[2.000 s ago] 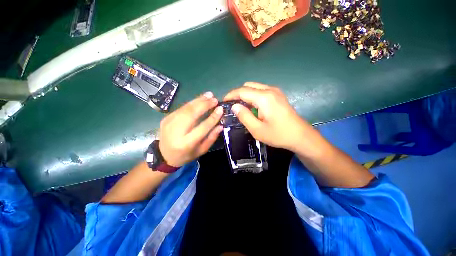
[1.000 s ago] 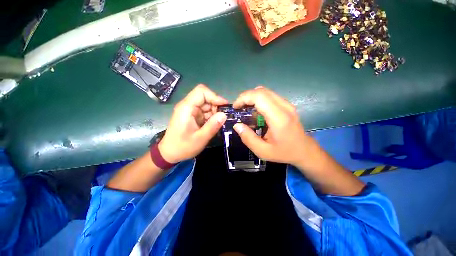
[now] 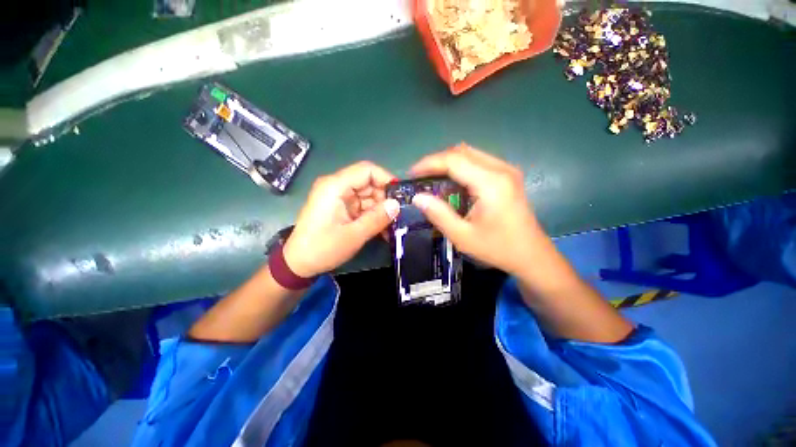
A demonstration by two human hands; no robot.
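Observation:
A part-built phone [image 3: 417,253] is held upright in the picture at the bench's near edge, its dark board end up and its silver-edged lower end towards my lap. My left hand [image 3: 342,218] grips its upper left corner, thumb on the board area. My right hand [image 3: 489,209] grips its upper right side, thumb tip on the board area near a green patch [image 3: 454,201]. My fingers hide part of the top end. Whether a small part is under my thumbs cannot be told.
A second part-built phone [image 3: 248,137] lies tilted on the green mat [image 3: 367,105] at left. A red bin [image 3: 485,76] of tan pieces stands at the back, beside a pile of small dark and gold parts [image 3: 621,72]. A white strip [image 3: 157,77] runs behind. A blue stool [image 3: 672,262] is at right.
Both thumbs have shifted slightly on the phone's top end since a second ago. Earlier, my left hand turned so that the wrist's dark watch face went mostly out of sight.

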